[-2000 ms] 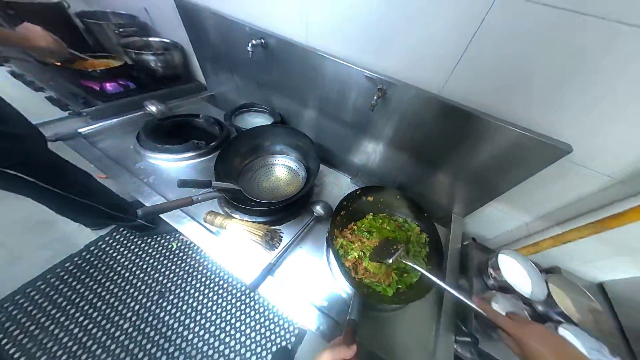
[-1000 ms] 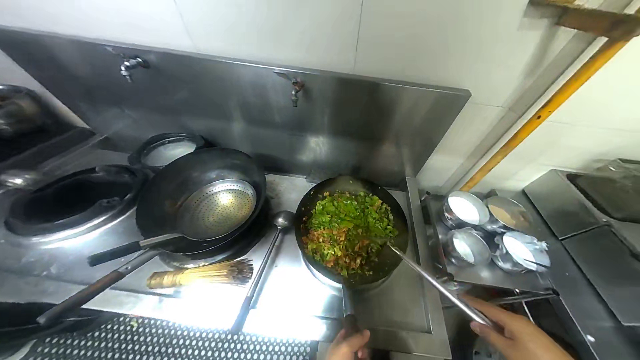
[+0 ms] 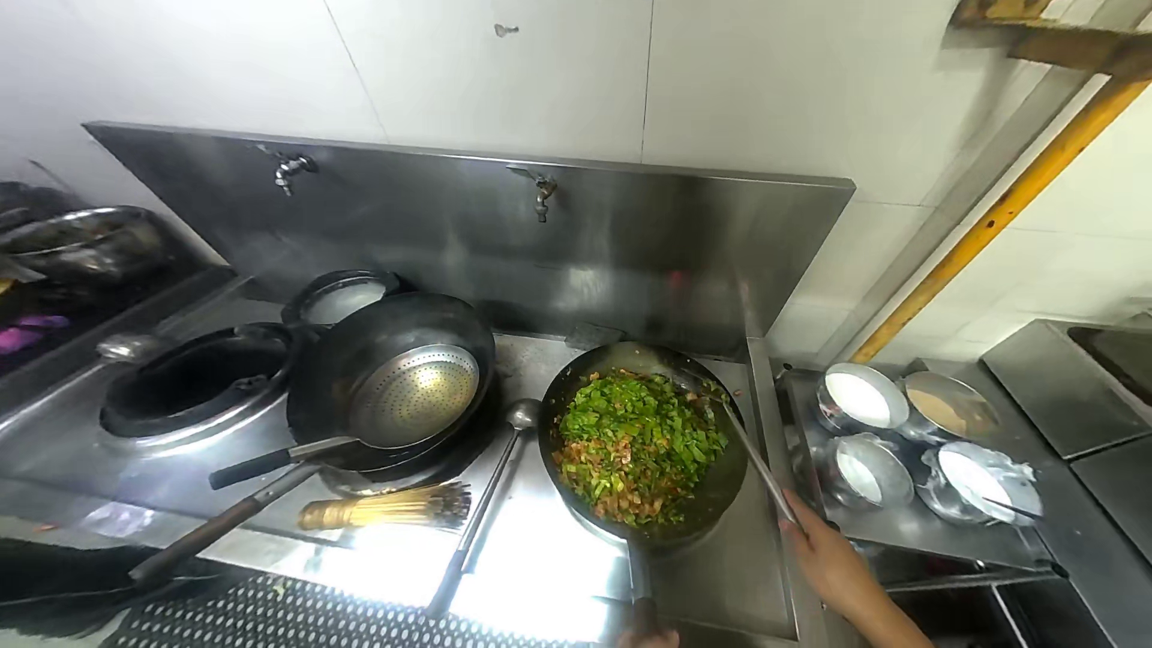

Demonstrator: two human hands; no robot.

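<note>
A black wok (image 3: 720,504) holds chopped green vegetables with browned bits (image 3: 639,441). My left hand (image 3: 650,639), mostly cut off by the bottom edge, grips the wok's handle (image 3: 641,585). In my right hand (image 3: 823,549) is the metal handle of a wok spatula (image 3: 760,463), which slants down into the right side of the wok; its blade is hidden among the greens. Left of this wok lies a steel ladle (image 3: 490,490), and beyond it a bamboo wok brush (image 3: 387,508).
A perforated strainer (image 3: 418,396) rests in a second wok (image 3: 315,369) at left, beside an open round burner well (image 3: 193,382). Two taps, one at left (image 3: 290,171) and one nearer the middle (image 3: 544,193), project from the steel splashback. Several seasoning bowls (image 3: 866,396) stand at right.
The spatula's blade, plain over the food two seconds ago, is now hidden at the wok's right side. The greens have shifted in the wok. The view has swung right.
</note>
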